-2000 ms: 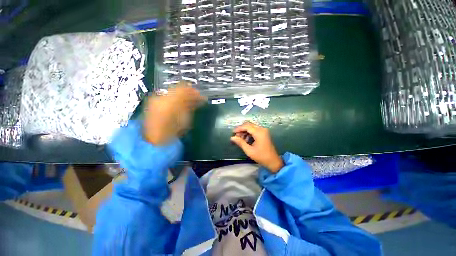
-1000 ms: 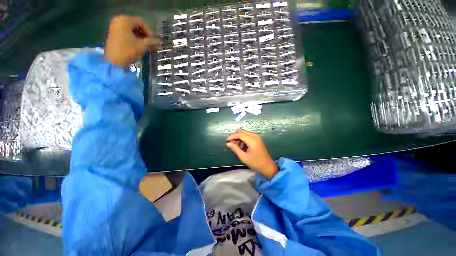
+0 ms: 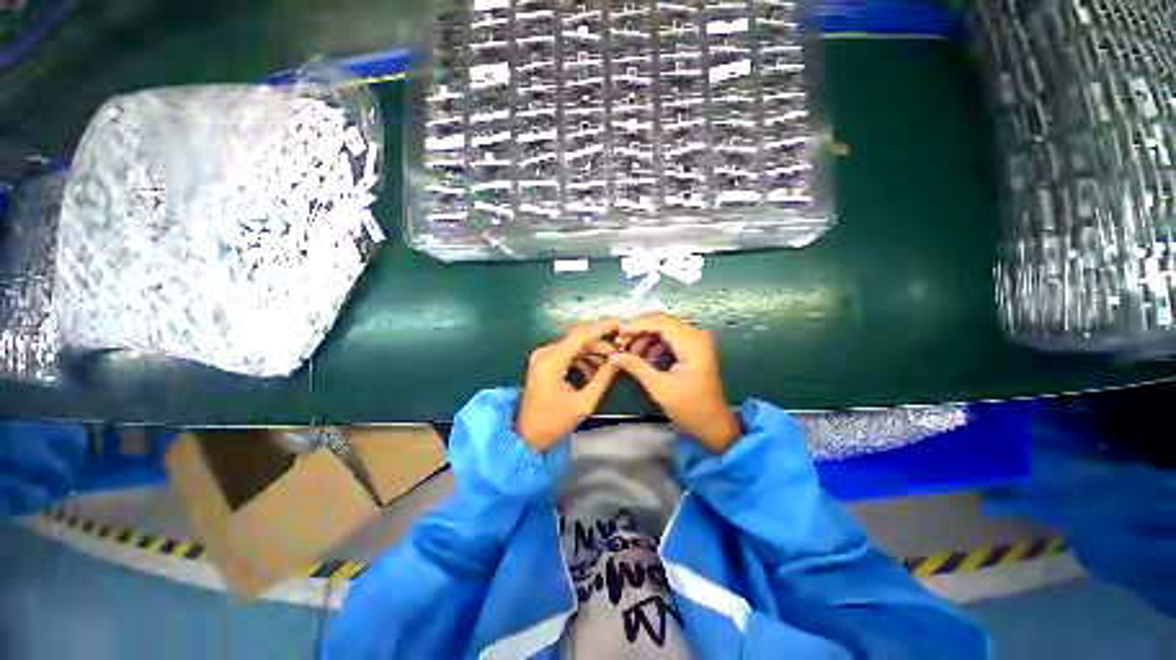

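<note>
My left hand (image 3: 562,387) and my right hand (image 3: 678,378) meet at the fingertips over the bench's front edge. A tiny dark part (image 3: 619,346) seems pinched between them, mostly hidden by the fingers. A small pile of white pieces (image 3: 660,267) lies in front of the tray, with one white piece (image 3: 570,266) apart to its left. The clear blister tray (image 3: 619,235) lies beyond them, its pockets filled with slim parts with white on them.
A clear bag of white pieces (image 3: 213,232) lies at the left of the green bench (image 3: 903,284). Stacked filled trays (image 3: 1090,194) stand at the right. Below are an open cardboard box (image 3: 290,509) at the left and a blue bin (image 3: 935,471) at the right.
My left hand has come back from the tray's upper left corner to meet my right hand at the front. My right hand has stayed nearly in place.
</note>
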